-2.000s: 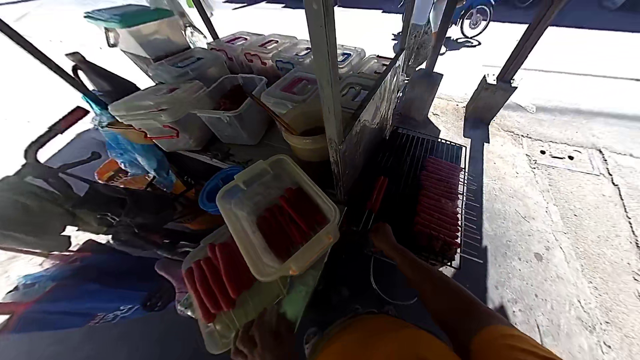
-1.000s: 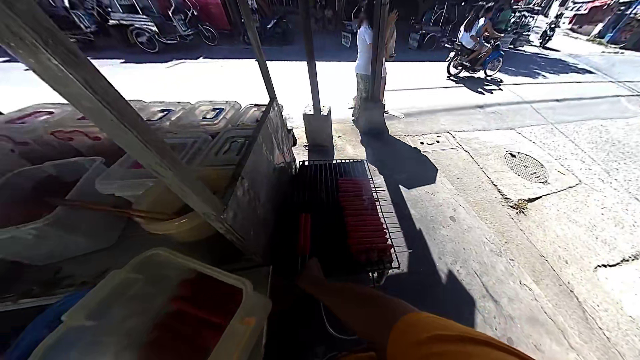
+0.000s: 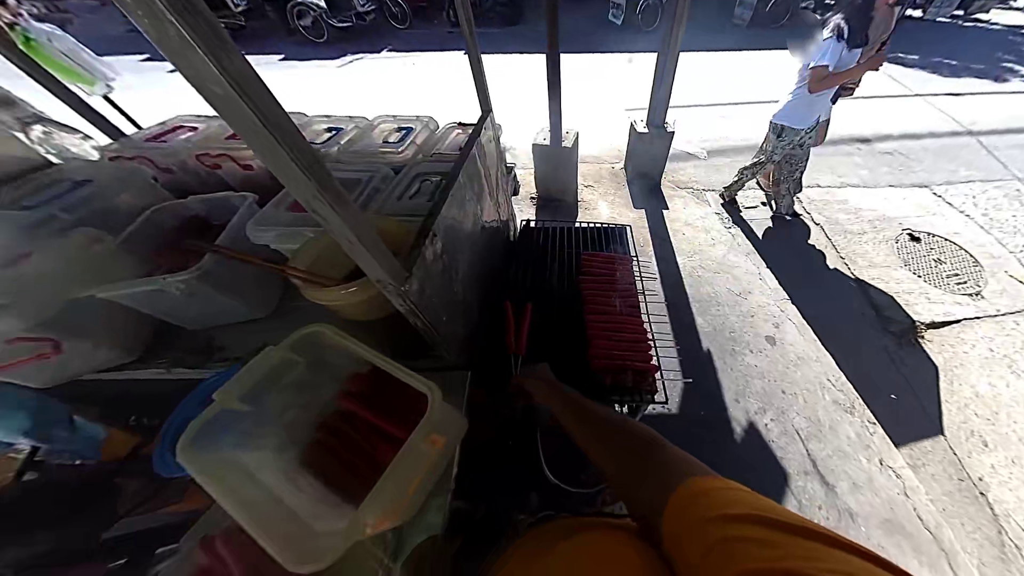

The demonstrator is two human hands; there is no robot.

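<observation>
My right hand (image 3: 538, 386) is over the near left part of the dark grill, closed on the thin sticks of red skewers (image 3: 518, 328) whose food ends point away from me. Beside them, a long row of red skewered meat (image 3: 618, 320) lies on the wire grill rack (image 3: 572, 232), its sticks jutting past the right edge. Left of my right hand, a translucent plastic tub (image 3: 240, 448) holds more red skewers (image 3: 368, 432). My left hand does not show. Under the tub is another container with red food, partly hidden.
Lidded plastic boxes (image 3: 392, 136), an uncovered bin (image 3: 200, 280) and a yellowish bucket (image 3: 344, 300) with a wooden stick fill the stall counter. A slanted post (image 3: 280, 152) crosses in front. Posts in concrete blocks (image 3: 555, 168) stand beyond the grill. A person (image 3: 808, 104) walks at the right.
The view has turned right and shifted since two seconds ago. My left hand, near the tubs then, has gone out of view. My right hand stays at the grill's near left with skewers.
</observation>
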